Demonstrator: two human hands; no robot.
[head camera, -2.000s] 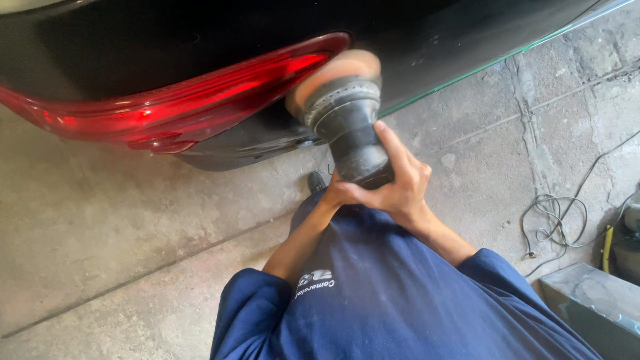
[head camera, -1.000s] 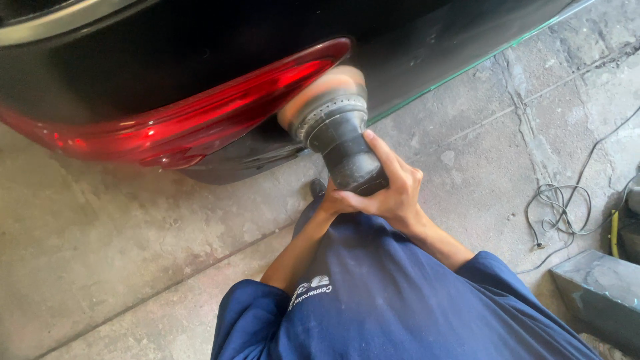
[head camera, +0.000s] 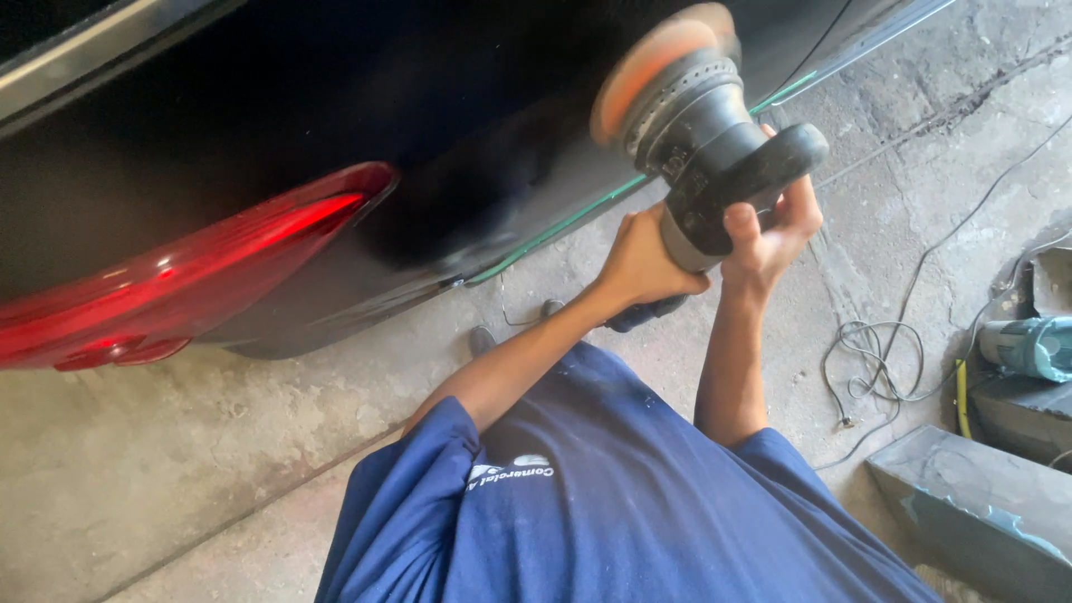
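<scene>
A black and grey power polisher (head camera: 708, 159) with a blurred orange pad (head camera: 649, 71) is at the upper right of the head view. My left hand (head camera: 651, 261) wraps around the rear of its body. The curved black side handle is held by my right hand (head camera: 775, 230), its thumb in front and some fingers hidden behind. The pad is at the glossy black car body panel (head camera: 477, 126); whether it touches cannot be told. The red tail light (head camera: 209, 251) lies to the left of the polisher, apart from it.
Green masking tape (head camera: 561, 230) runs along the panel's lower edge. A coiled power cord (head camera: 883, 360) lies on the concrete floor (head camera: 276, 427) at right. Beside it are a teal and grey power tool (head camera: 1034, 347), a yellow strip (head camera: 962, 398) and a grey box (head camera: 971, 486).
Both hands and the polisher have moved right, from beside the tail light's tip to farther along the black panel. The polisher has turned, and its side handle now shows.
</scene>
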